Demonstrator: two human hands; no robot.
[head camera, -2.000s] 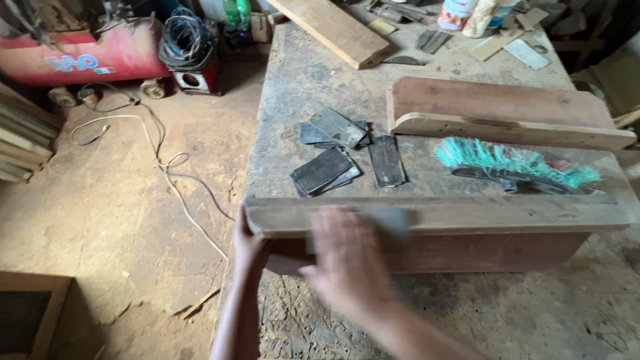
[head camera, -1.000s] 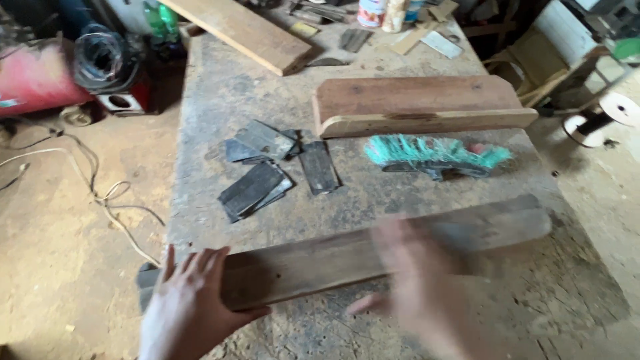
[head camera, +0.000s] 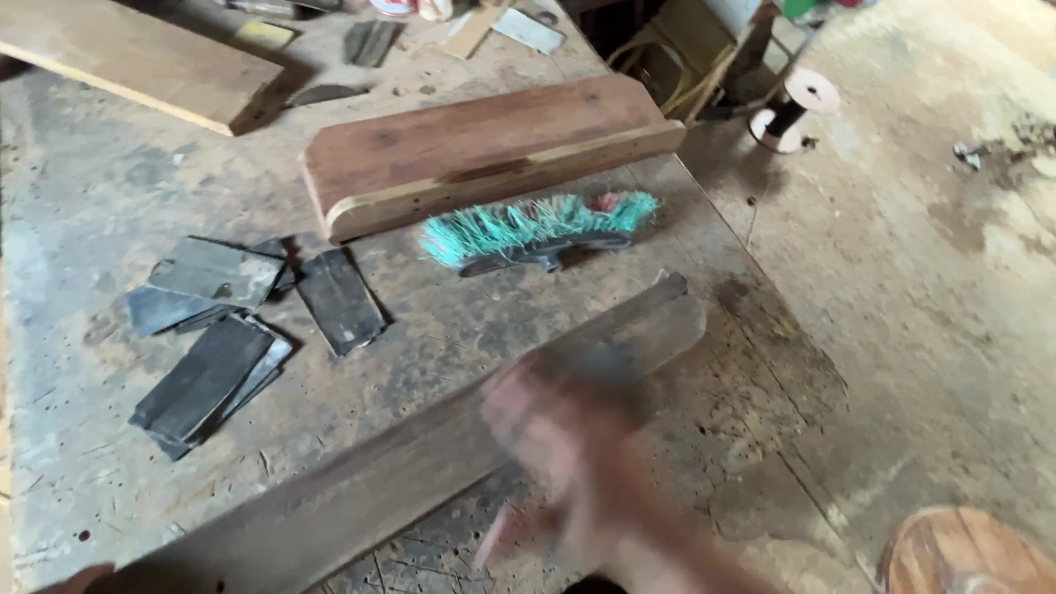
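A long wooden board lies diagonally over the workbench, from the lower left to the middle right. On its right part is my right hand, badly blurred, pressing a dark flat piece, likely sandpaper, against the wood. Only a bit of my left hand shows at the bottom left edge, touching the board's near end; its grip is cut off by the frame. Several dark sandpaper pieces lie left of the board. A broom head with green bristles rests beyond it, bristles away from me.
Behind the broom head lies a reddish wooden shelf piece. A thick plank is at the back left of the workbench. On the floor to the right are a spool and a round wooden piece.
The view has swung right. The board was roughly level across the bench two seconds ago and now slants. My right hand has moved along the board toward its far right end.
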